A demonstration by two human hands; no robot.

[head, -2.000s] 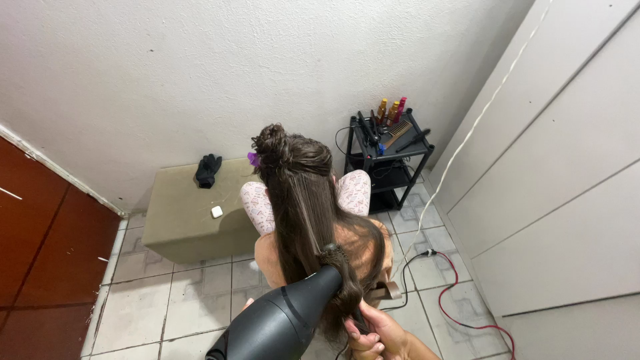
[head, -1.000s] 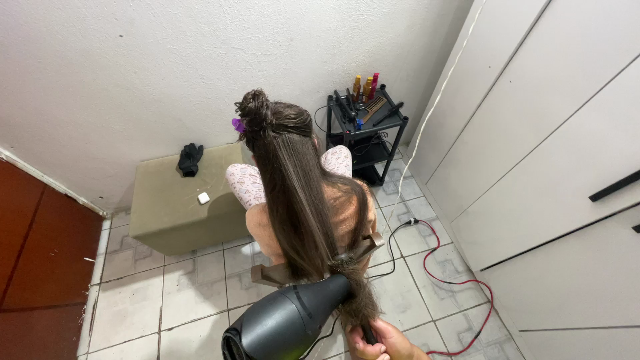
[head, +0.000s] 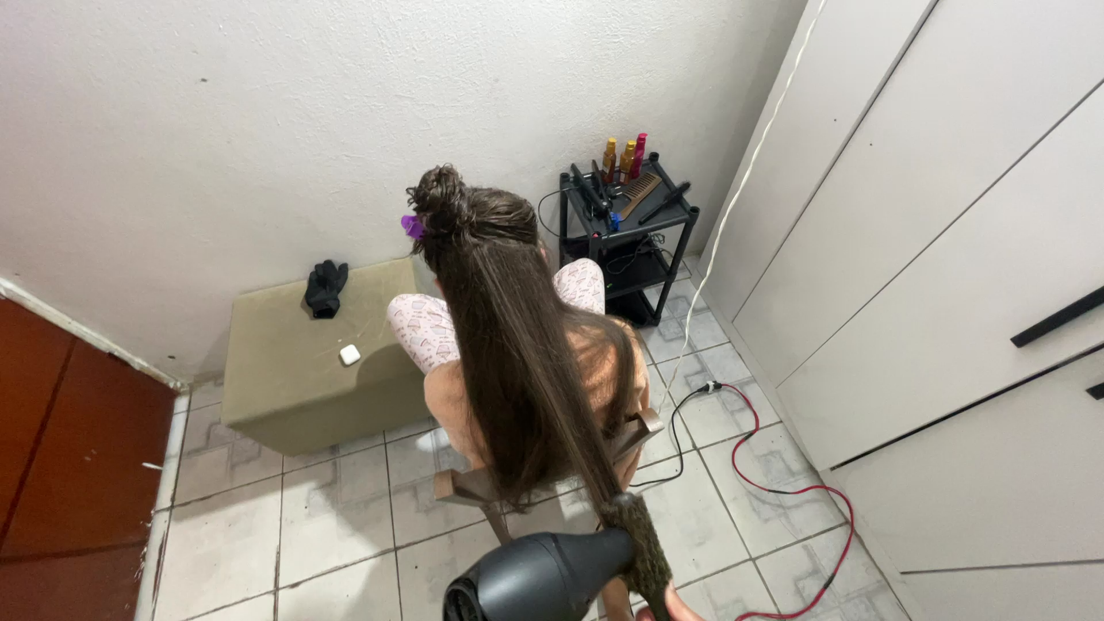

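A seated person's long brown hair (head: 526, 345) hangs down the back, its top part gathered in a bun with a purple hair clip (head: 413, 227). One strand stretches toward me to a round hairbrush (head: 638, 543), with hair wound on its barrel. At the bottom edge my right hand (head: 673, 606) holds the brush's handle; only some fingers show. A black hair dryer (head: 543, 573) points its nozzle at the brush from the left. My left hand is out of sight.
An olive ottoman (head: 302, 414) bears a black glove (head: 325, 289) and a small white case (head: 349, 354). A black cart (head: 681, 224) holds bottles and a wooden comb (head: 640, 195). Joined black and red cords (head: 798, 490) cross the tiles beside white cabinets (head: 949, 345). A wooden chair (head: 466, 488) surrounds the person's back.
The brush and my right hand have moved down toward the frame's bottom edge, drawing the strand out straight. The dryer has followed the brush. More of the chair shows.
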